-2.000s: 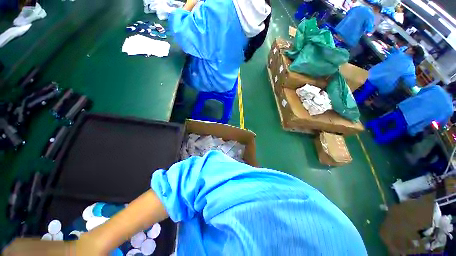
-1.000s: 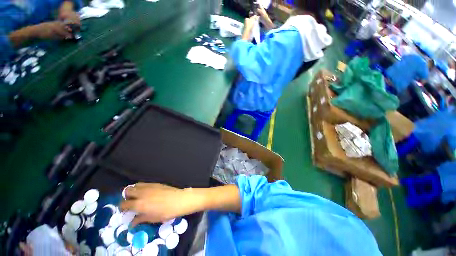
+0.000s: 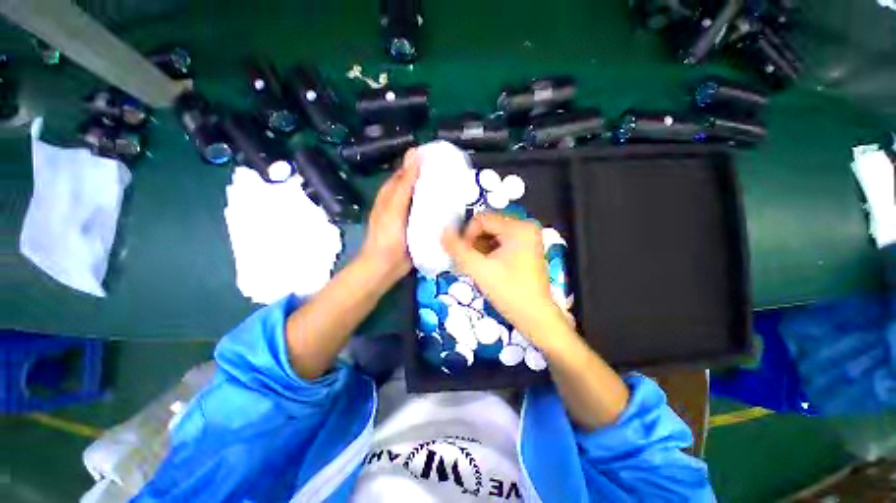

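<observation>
My left hand (image 3: 389, 218) holds a folded white wipe (image 3: 439, 206) upright over the left edge of the black tray (image 3: 656, 257). My right hand (image 3: 503, 263) is at the right side of the wipe, fingertips bent together against it; whether a disc is between them cannot be told. White and teal-blue discs (image 3: 462, 324) lie heaped in the tray's left compartment, partly hidden under my right hand and forearm. A few white discs (image 3: 501, 189) lie near the tray's far edge.
Black barrels (image 3: 565, 128) lie in a row beyond the tray. A stack of white wipes (image 3: 280, 236) is left of it, with a separate white cloth (image 3: 74, 211) at far left. A pale metal upright (image 3: 93, 51) crosses the upper left. A small pale scrap (image 3: 367, 77) lies beyond the barrels.
The view has swung from the right side to face the tray. My right hand has left the disc heap and is now at the wipe; my left hand has come fully into view holding it.
</observation>
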